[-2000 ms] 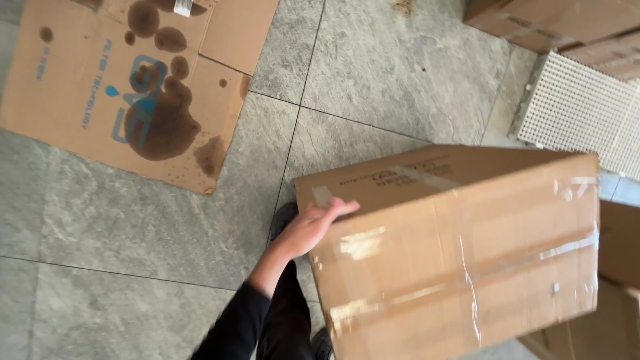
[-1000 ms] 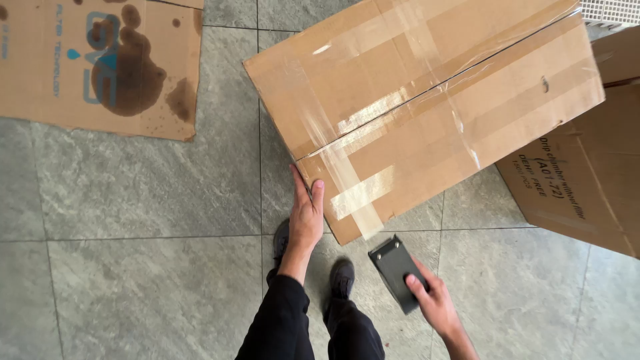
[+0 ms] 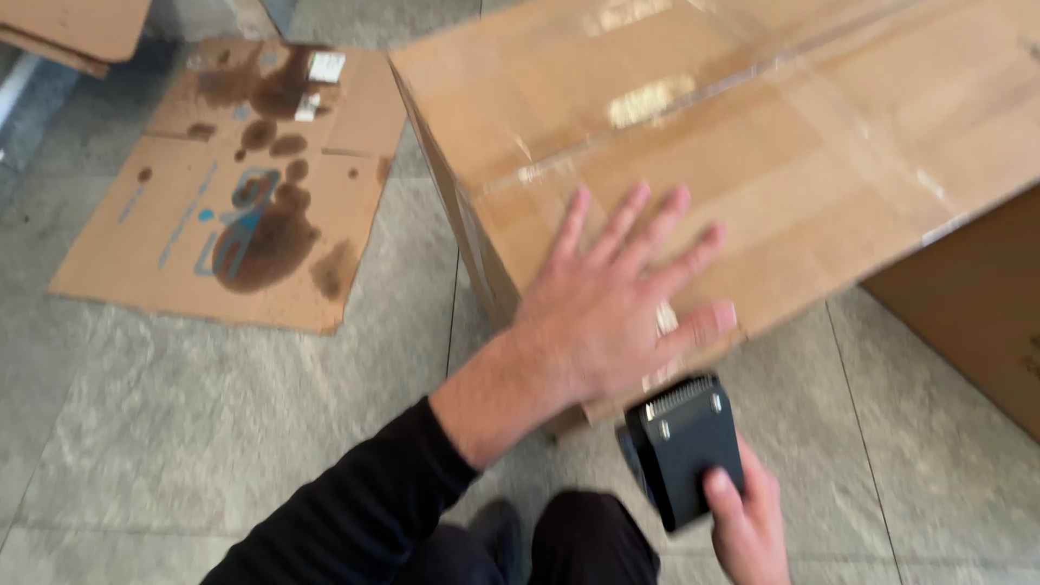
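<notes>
A large taped cardboard box (image 3: 756,162) fills the upper middle and right, its top crossed by a seam and clear tape. My left hand (image 3: 621,301) lies over the near left part of that top, palm down with fingers spread, gripping nothing. In my right hand (image 3: 751,512) is a black device with a toothed metal edge, which looks like a tape dispenser (image 3: 691,455). It is just off the box's near corner, toothed edge up, with my thumb on its face. The ends of my right fingers are hidden behind it.
On the grey tiled floor (image 3: 203,422) at left lies a flattened cardboard sheet (image 3: 162,244) with dark stains. Another cardboard piece (image 3: 73,24) is at the top left. A second box (image 3: 975,301) stands at the right edge. My knees and a shoe are just below the large box.
My left hand has moved from the box's near side edge onto its top, fingers now spread. The dispenser, out of sight two seconds ago, stays in my right hand. The view has shifted.
</notes>
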